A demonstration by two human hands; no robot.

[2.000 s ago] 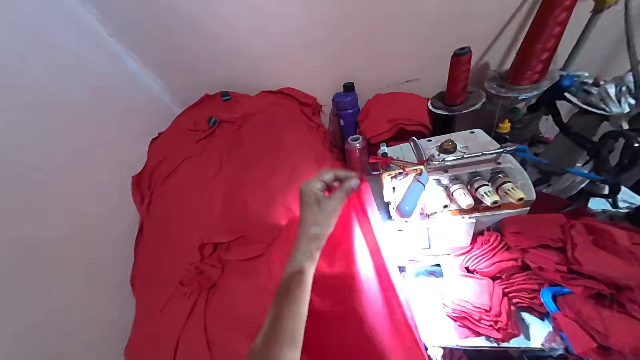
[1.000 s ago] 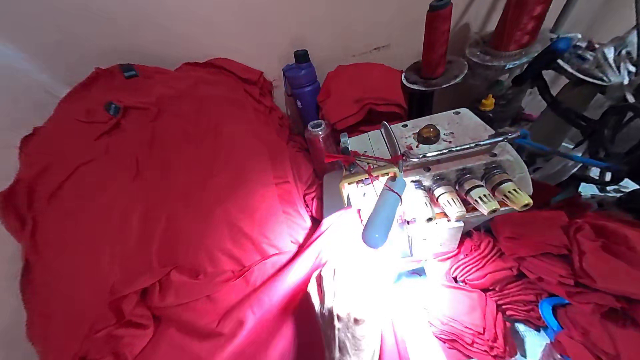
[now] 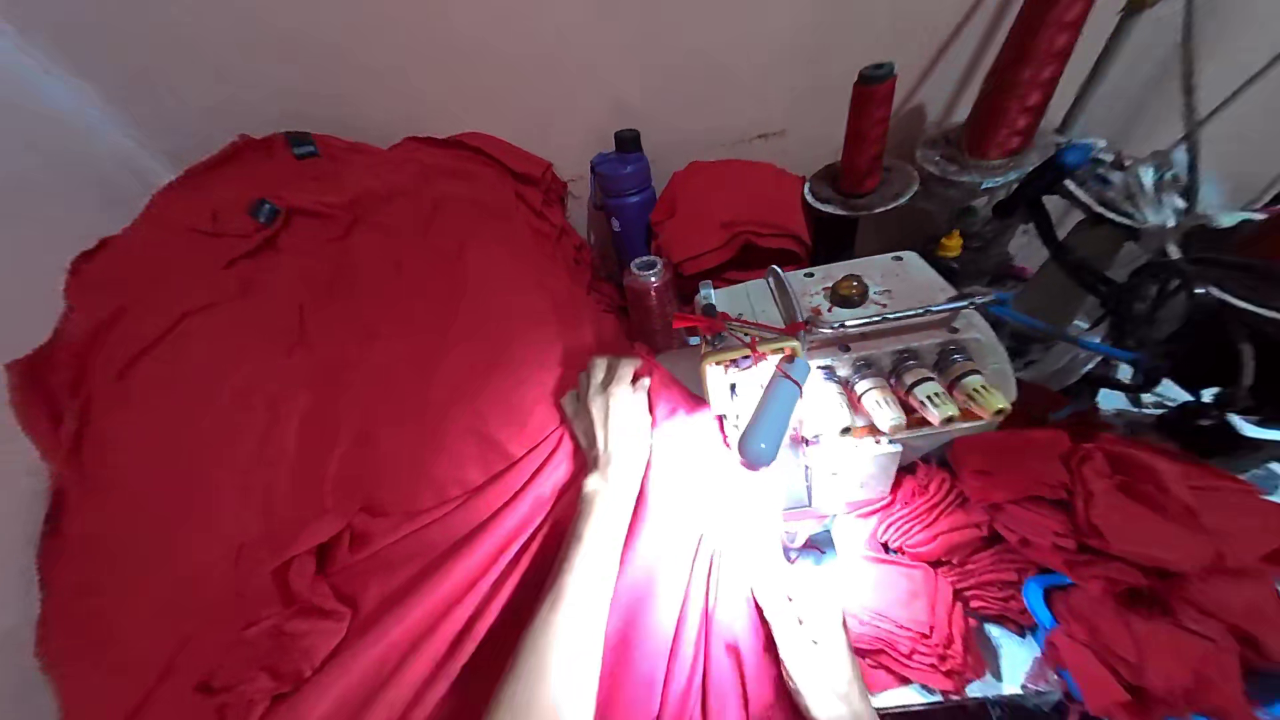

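Red knit fabric (image 3: 400,330), perhaps garments with small black labels, lies spread in a heap over the left side. My left hand (image 3: 608,405) rests on its right part, with fingers bent at a fold beside the sewing machine; whether it pinches the cloth is unclear. More red cloth runs down between my forearms into strong glare. My right hand (image 3: 790,585) is low beneath the machine head, largely washed out by the lamp light, so its fingers and anything in them cannot be made out. The white sewing machine (image 3: 890,280) has several tension dials and a grey cylinder hanging in front.
A purple bottle (image 3: 625,205) and a small thread cone (image 3: 650,300) stand behind the fabric. Folded red cloth (image 3: 730,215) lies by the wall. Large red thread cones (image 3: 867,135) stand behind the machine. Stacked red pieces (image 3: 900,610) and a blue curved object (image 3: 1040,600) are at the lower right.
Two seconds ago my left hand was raised near the thread cone, seemingly at a cloth edge; now it is lower on the fabric. My right forearm now shows at the lower right. The view has shifted.
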